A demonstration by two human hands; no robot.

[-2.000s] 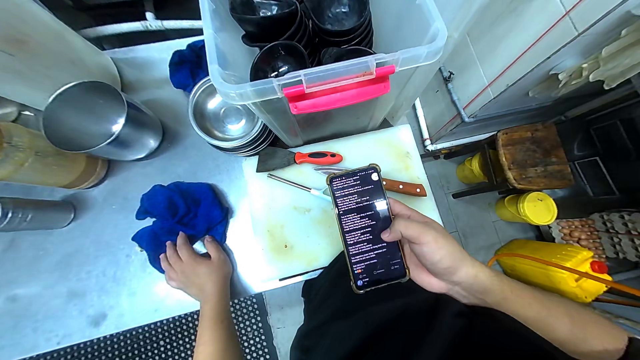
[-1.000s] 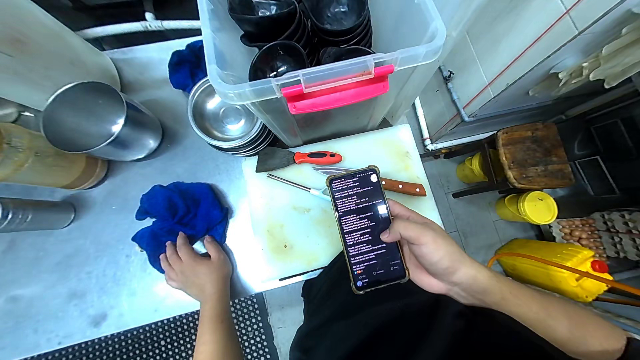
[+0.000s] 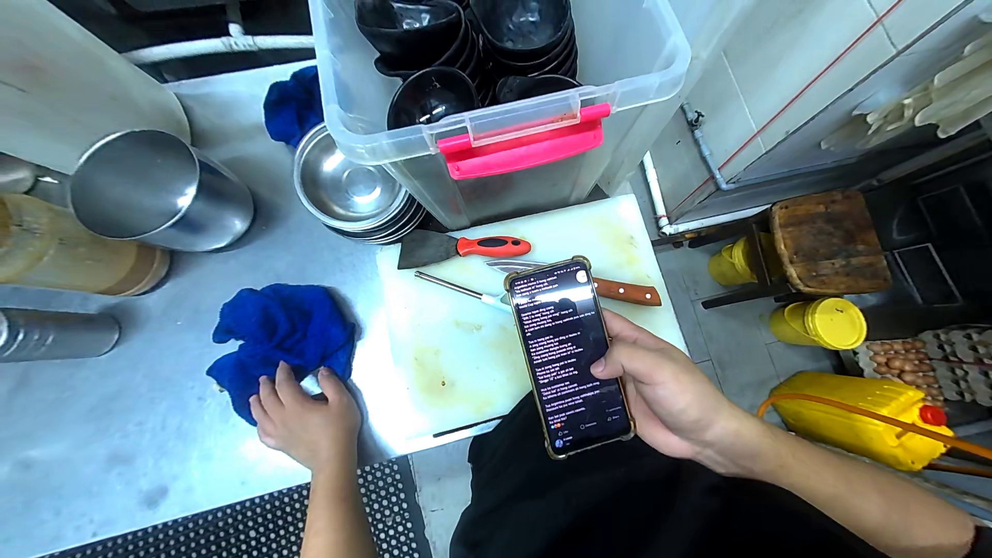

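Note:
My right hand [image 3: 659,380] holds a smartphone [image 3: 573,356] in a bordered case, its lit screen bearing writing, with the thumb on the screen's right edge. My left hand [image 3: 310,418] rests, fingers apart, on the lower edge of a crumpled blue cloth [image 3: 287,333] on the metal counter; whether it grips the cloth is unclear. Behind the phone lies a white cutting board [image 3: 449,349], stained in places. On it are a scraper with a red handle [image 3: 494,246], a thin metal rod [image 3: 453,285] and a knife with a wooden handle [image 3: 629,292], partly hidden by the phone.
A clear plastic bin [image 3: 504,147] of stacked black bowls stands behind the board, beside stacked steel bowls [image 3: 353,182]. A steel container [image 3: 163,190] and a tub of brownish contents [image 3: 77,248] stand left. On the right are a wooden stool [image 3: 829,242], a yellow jerrycan [image 3: 852,418] and eggs [image 3: 903,363].

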